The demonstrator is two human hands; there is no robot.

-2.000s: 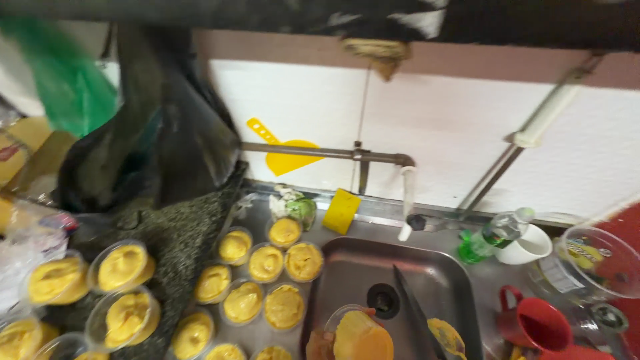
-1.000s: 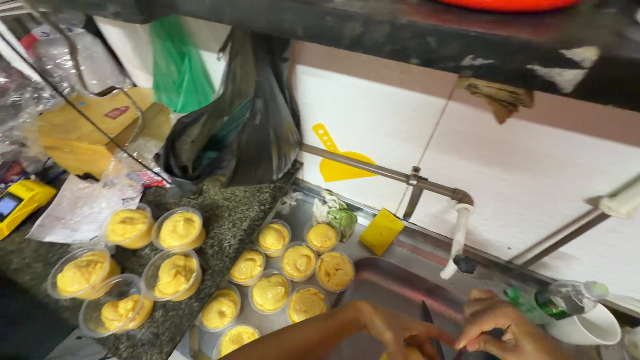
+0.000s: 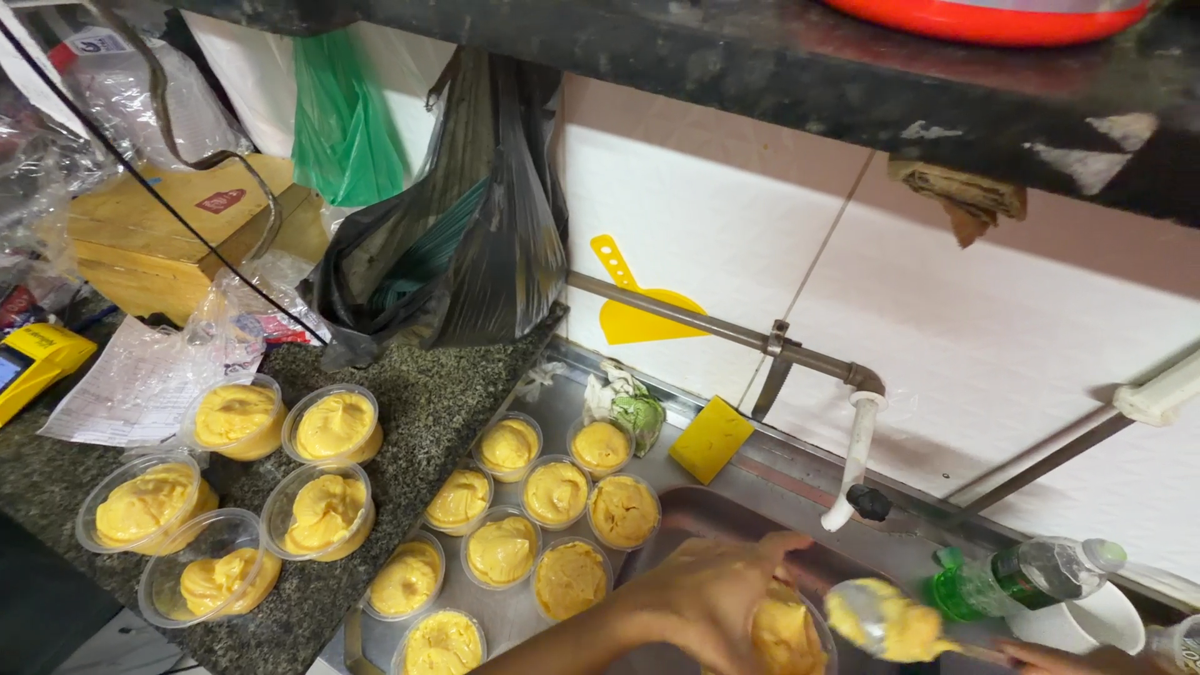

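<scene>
Over the sink, my left hand (image 3: pixel 717 595) grips a clear plastic cup (image 3: pixel 787 633) filled with yellow cream. At the lower right edge, my right hand (image 3: pixel 1069 656) is partly cut off and holds a spoon (image 3: pixel 867 614) coated with the yellow cream, just right of that cup. Several filled cups (image 3: pixel 555 494) stand on the steel sink top left of my left hand. More filled cups (image 3: pixel 323 511) sit on the granite counter; one there (image 3: pixel 220 577) is only partly filled.
A yellow sponge (image 3: pixel 712 441) leans behind the steel sink basin (image 3: pixel 689 525). Above it hangs a white tap pipe (image 3: pixel 855 459). A green plastic bottle (image 3: pixel 1027 572) and a white bowl (image 3: pixel 1087 623) are at right. Plastic bags (image 3: pixel 497 216), papers (image 3: pixel 141 384) and a yellow card terminal (image 3: pixel 42 361) lie left; a dark stone shelf (image 3: pixel 712 75) overhangs.
My hands were close together over the sink a second ago; now they are apart, with a cream-coated spoon visible between them. The view has swung left since the earliest frame.
</scene>
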